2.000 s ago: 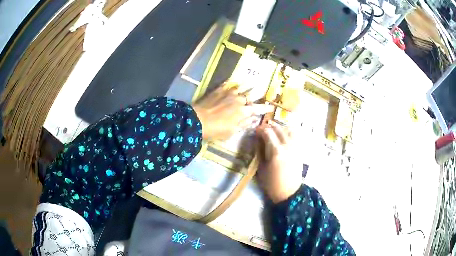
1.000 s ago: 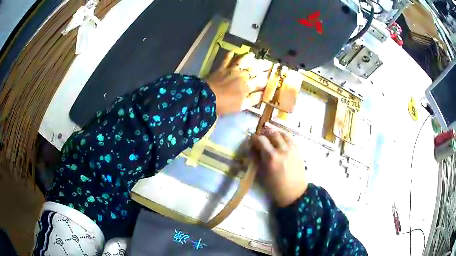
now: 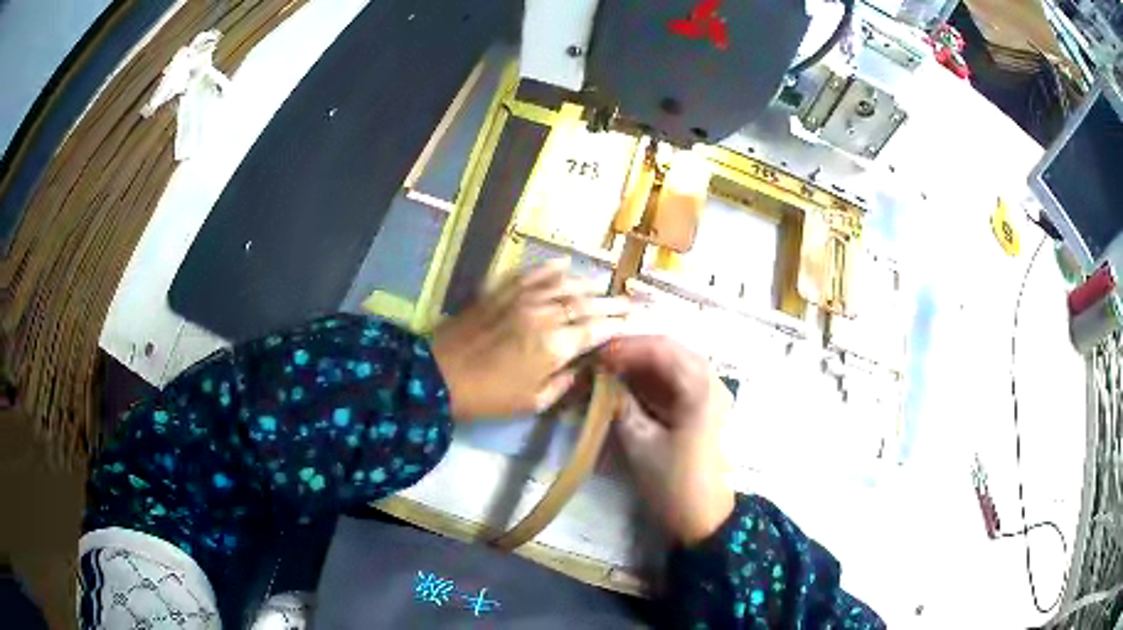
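A brown handle strap (image 3: 569, 481) runs from under the brass clamp frame (image 3: 740, 172) below the machine head (image 3: 696, 62), between my hands, and curves down to the front edge of the plate. My right hand (image 3: 665, 406) is closed on the strap. My left hand (image 3: 532, 342) lies beside it with fingers extended toward the strap; it is slightly blurred and whether it grips the strap cannot be told. The pale template plate (image 3: 788, 406) lies under the strap.
Many brown straps (image 3: 92, 185) and a white cloth scrap (image 3: 187, 89) are at the left, beside a dark mat (image 3: 333, 160). Snips (image 3: 986, 502) lie on the table at the right. A control screen (image 3: 1090, 172) and red thread cone (image 3: 1091, 291) stand at the right edge.
My left hand has moved from beside the clamp down toward my right hand. My right hand stays on the strap. The view has shifted, so the machine head appears further left and higher.
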